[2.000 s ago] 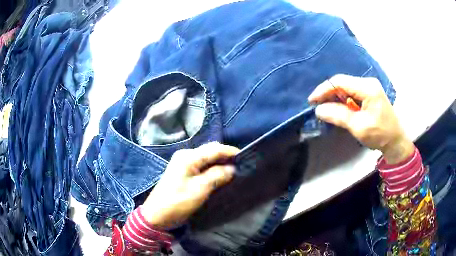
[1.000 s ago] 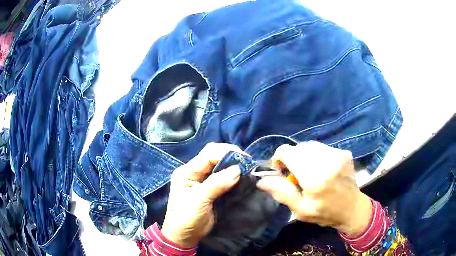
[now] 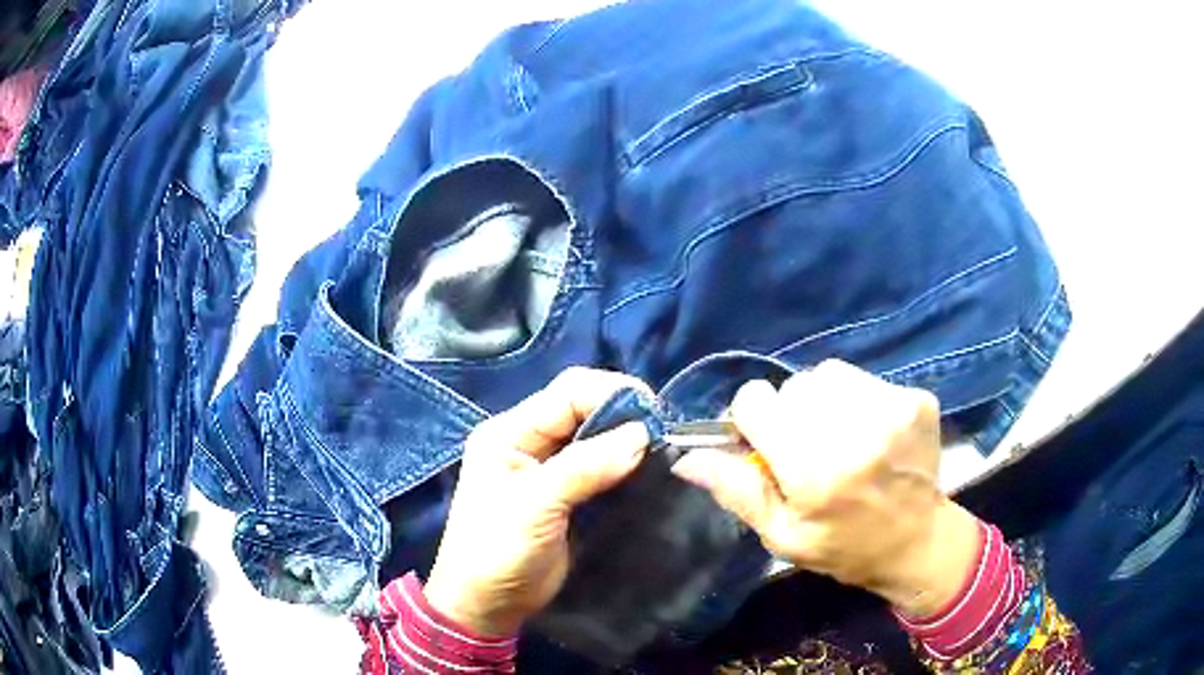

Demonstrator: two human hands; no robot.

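Note:
A dark blue denim jacket [image 3: 792,224] with pale stitching lies before me, its collar [image 3: 383,415] at the left and a round opening showing grey-blue inside. My left hand [image 3: 528,488] pinches a folded denim edge between thumb and fingers. My right hand [image 3: 852,481] holds the thread snips [image 3: 700,433]. Their silver blades point left and meet the edge at my left fingertips. A bit of orange handle shows; the rest is hidden by my fingers. Whether the blades are closed is hard to tell.
A heap of blue denim garments [image 3: 119,303] stands at the left, with darker pieces at its lower end. The white table [image 3: 1122,172] has a curved-looking edge at the right. More dark denim [image 3: 1136,488] lies beyond that edge at the lower right.
My right hand has come in from the right, bringing the snips to the edge by my left hand. The denim edge, earlier stretched between both hands, is now bunched. The jacket has shifted slightly right.

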